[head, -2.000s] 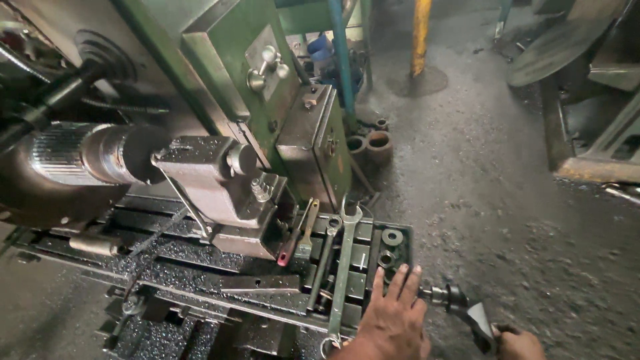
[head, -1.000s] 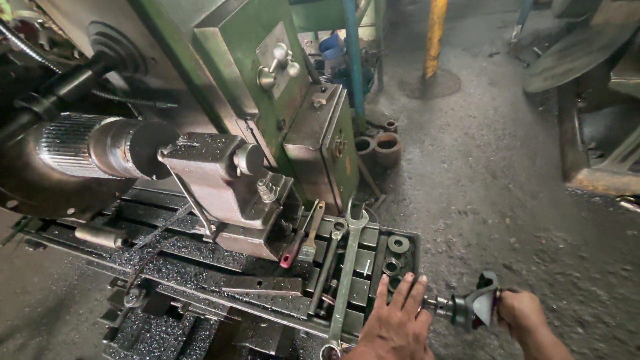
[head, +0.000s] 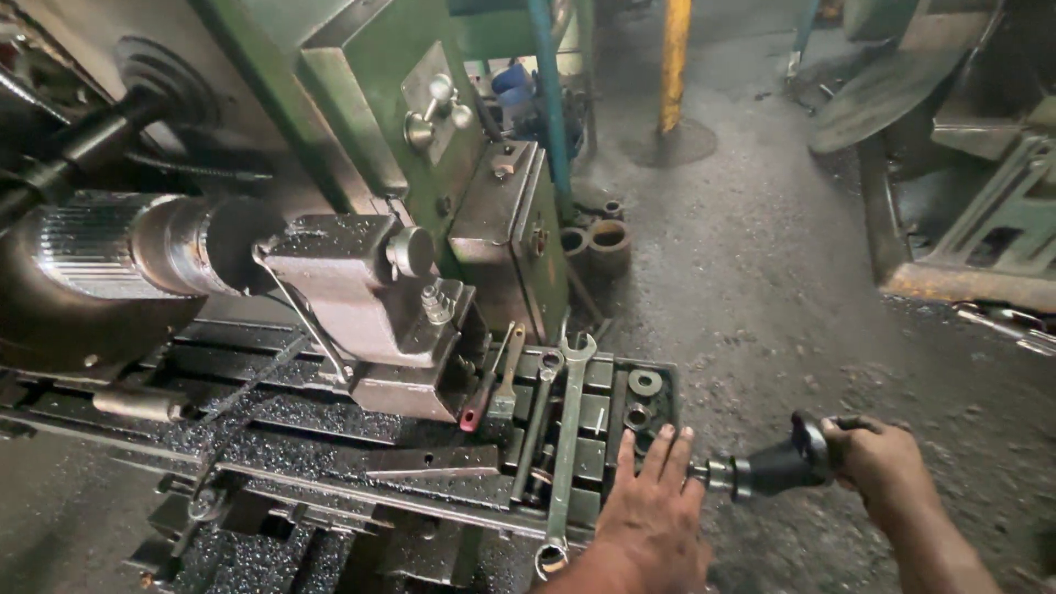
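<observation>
My left hand (head: 656, 511) lies palm down with spread fingers on the right end of the milling machine's table, beside several washers (head: 645, 382). My right hand (head: 879, 466) is closed on the handle of a black hand crank (head: 775, 474) at the table's end. A long combination wrench (head: 569, 437) lies across the slots just left of my left hand. Beside it are a ring wrench (head: 536, 425), a flat brush (head: 505, 396) and a red-handled screwdriver (head: 476, 408). A tailstock (head: 338, 289) supports a fluted metal workpiece (head: 99, 247).
Metal chips cover much of the slotted table (head: 330, 429), where a flat steel bar (head: 433, 462) lies. Behind stands the green machine column (head: 396, 124). Pipe pieces (head: 609, 238) rest on the floor near a yellow post (head: 675, 66). A metal frame (head: 973, 285) stands at right.
My right hand has moved up and round with the crank's handle, and the crank has turned. My left hand stays on the table's end.
</observation>
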